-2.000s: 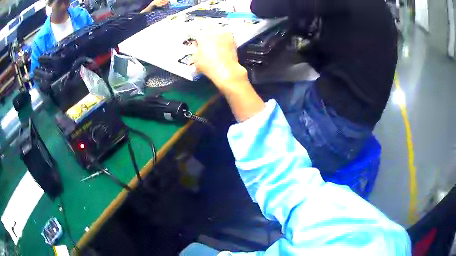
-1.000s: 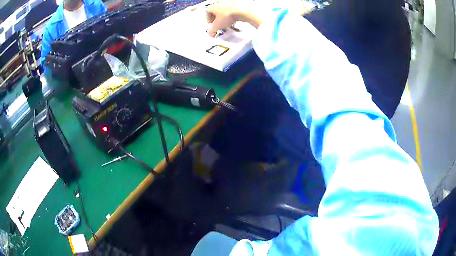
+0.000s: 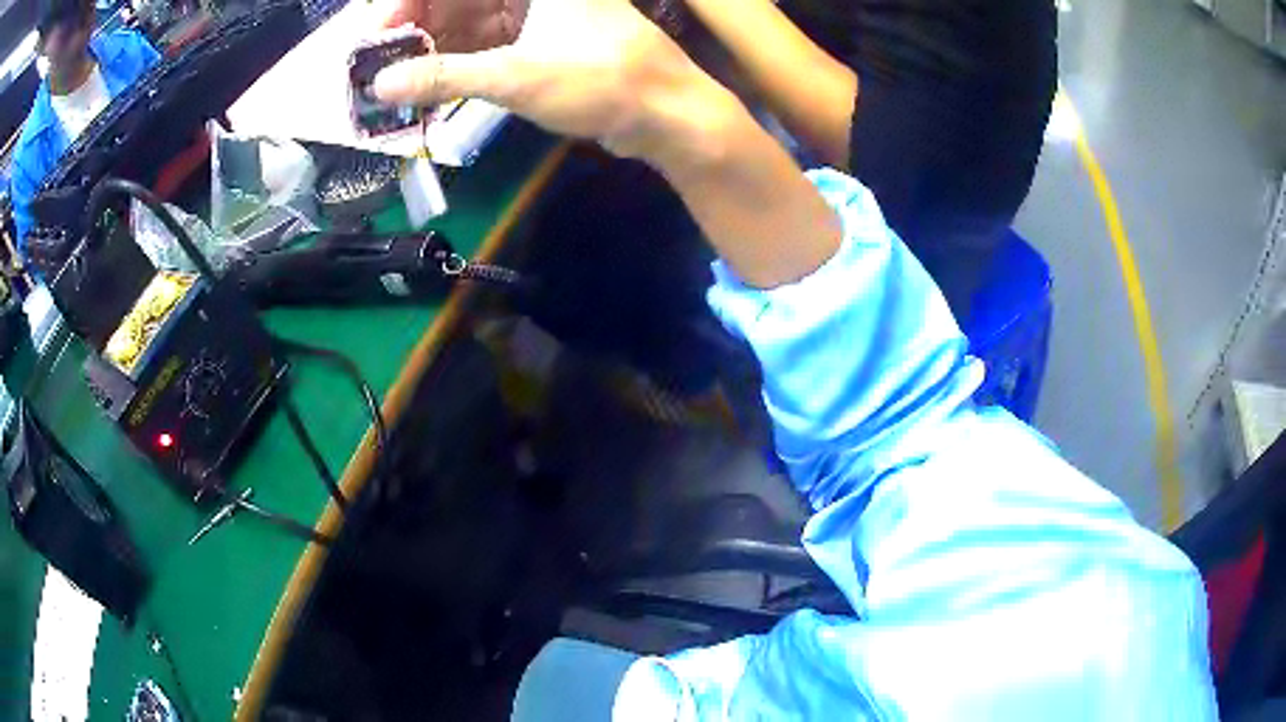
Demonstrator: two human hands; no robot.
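Note:
My right hand reaches to the upper left and holds a small pinkish-white housing with a dark inside, the thumb across its face. A small flat white piece hangs below it on a thin lead. The housing is above the near end of a white tray. My left hand is not in view; a blue sleeve cuff shows at the bottom edge. A light-blue housing lies on the green mat, cut off by the bottom edge.
A black soldering station with a red light and yellow sponge, a black cylindrical tool, a clear plastic bag, a black stand and white paper. A person in black is at right; another in blue at upper left.
My right hand has come back from over the tray towards the bench edge, now with the pinkish-white housing in it. The view has shifted, so the bench things sit further left and lower.

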